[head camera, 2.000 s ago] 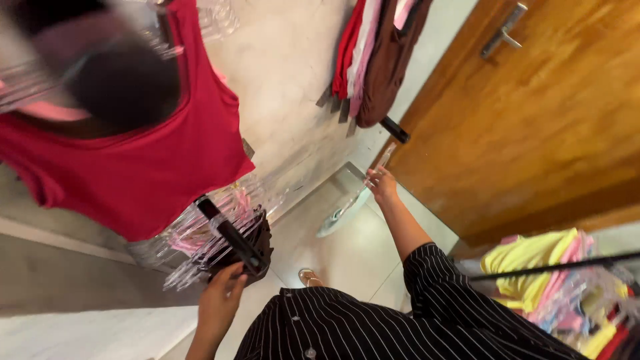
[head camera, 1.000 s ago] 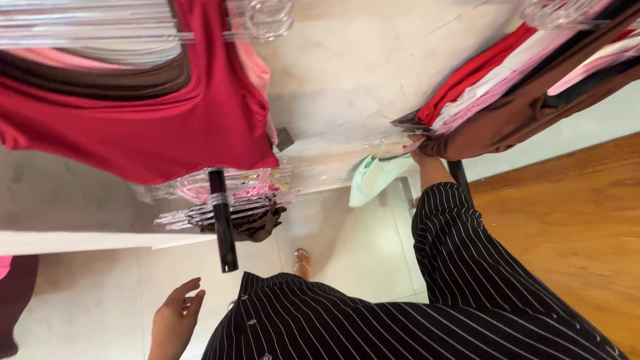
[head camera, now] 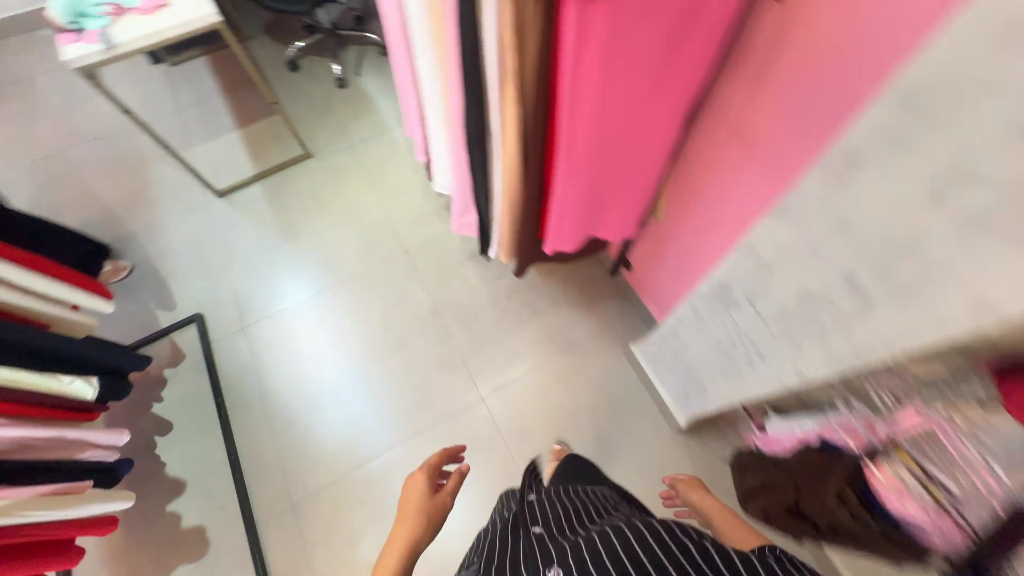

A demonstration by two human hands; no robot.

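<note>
My left hand [head camera: 430, 498] hangs over the tiled floor at the lower middle, fingers loosely curled and holding nothing. To the right of my striped shirt [head camera: 596, 520], my right hand [head camera: 690, 498] is empty too, with its fingers apart. That hand is nearest to a dark brown garment [head camera: 800, 492] beside a blurred bunch of clear hangers [head camera: 952, 448] and pink garments. Neither hand touches any clothing on the racks. Long pink garments [head camera: 632, 120] hang at the upper middle, together with white, black, tan and brown ones.
Along the left side, many garments [head camera: 64, 436] hang above a black metal rack base [head camera: 228, 432]. A table with a metal frame [head camera: 264, 172] and a wheeled chair [head camera: 336, 48] stand at the top left. A person's foot [head camera: 116, 270] shows at left. A wall [head camera: 784, 320] borders the right.
The view has swung widely to another part of the shop. My right hand, earlier at the hanging garments by the wooden door, is now away from them and empty. My left hand stays empty.
</note>
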